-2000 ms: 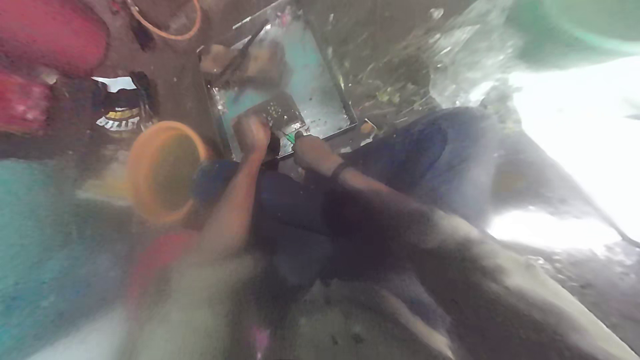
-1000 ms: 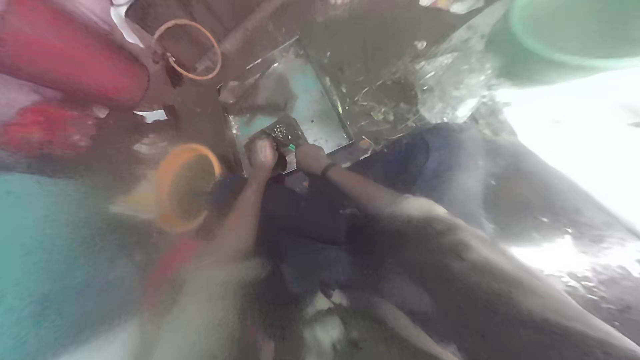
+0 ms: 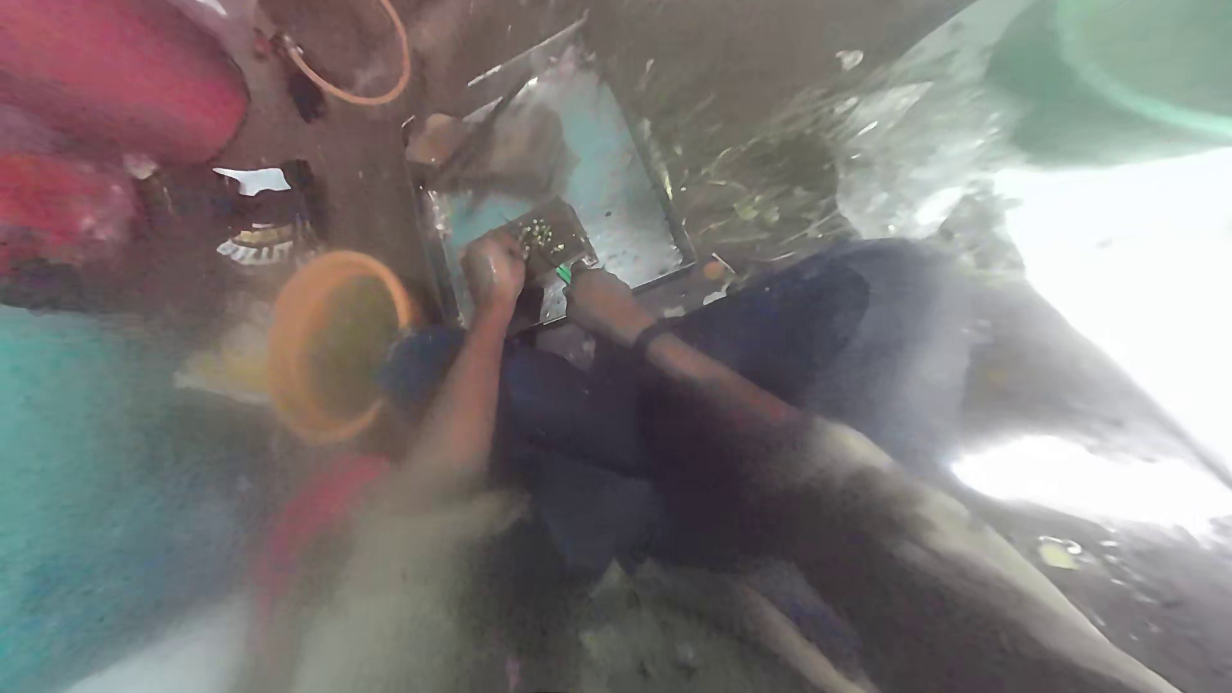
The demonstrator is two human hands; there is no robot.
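Note:
Both hands work low over a rectangular metal tray [image 3: 630, 212] with a pale blue-green bottom. My left hand [image 3: 495, 269] is closed by the left edge of a small dark board [image 3: 568, 229]; whether it grips something is hidden. Small pale bits [image 3: 535, 234] lie on the board. My right hand [image 3: 602, 300], with a dark band at the wrist, is closed around a small tool with a green handle [image 3: 564, 274], its tip toward the board. The tool's kind cannot be told. A brown mass [image 3: 525, 149] lies at the back of the tray.
An orange tub [image 3: 289, 351] stands left of my left forearm. An orange hoop-like rim [image 3: 406, 58] is beyond it, near a large red container [image 3: 125, 77]. A green basin [image 3: 1145, 77] is at the upper right. Wet ground with scraps lies right of the tray.
Both hands stay over the tray's near side, close to the dark board. The view has shifted somewhat; no other plain change shows.

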